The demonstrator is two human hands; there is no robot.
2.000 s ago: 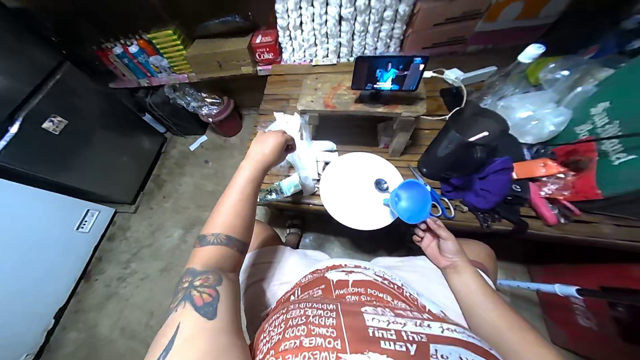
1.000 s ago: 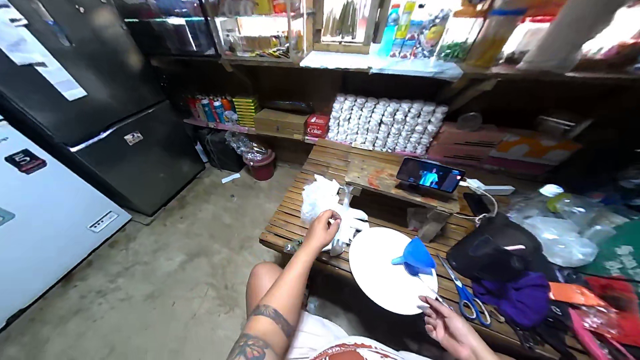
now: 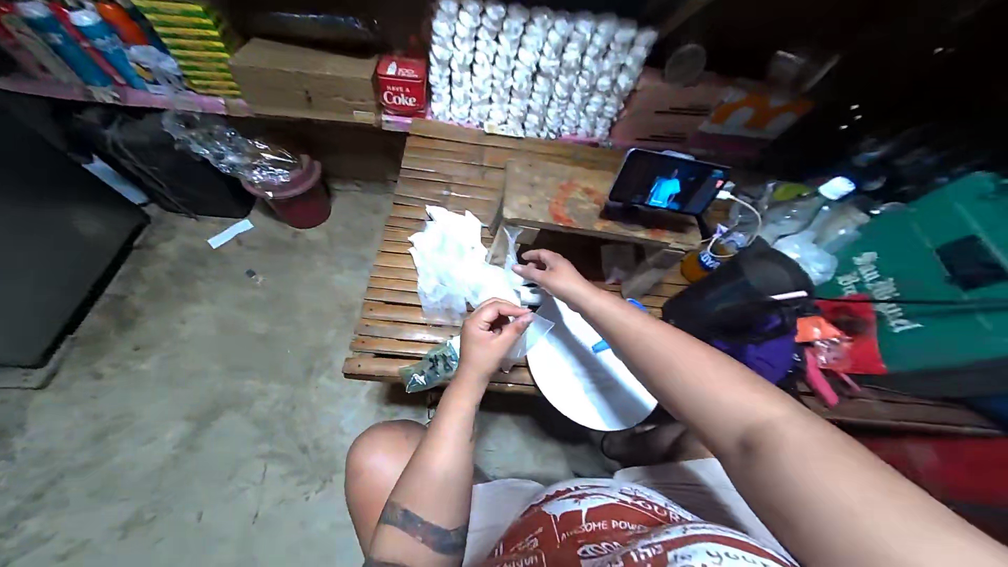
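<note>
My left hand (image 3: 494, 335) pinches a small clear plastic bag (image 3: 535, 334) at the left edge of a round white plate (image 3: 583, 386). Reaching across the plate, my right hand (image 3: 551, 274) is at the thin, clear plastic beside the wooden stand; whether its fingers grip it cannot be told. A pile of white plastic bags (image 3: 453, 260) lies left of both hands. Part of a blue funnel (image 3: 601, 346) shows on the plate, mostly hidden by my right forearm. Below the pile, a packet with dark contents (image 3: 430, 368) rests at the bench edge.
A phone (image 3: 668, 183) stands on a low wooden stand (image 3: 559, 197) on the slatted bench (image 3: 378, 346). To the right are a black cap (image 3: 740, 291), purple cloth (image 3: 760, 346) and a green bag (image 3: 929, 268). A red bin (image 3: 299, 197) stands on the floor at left.
My right hand has moved left from the plate's right side, across the plate to the bags. A clear bag now shows in my left hand. The view has shifted.
</note>
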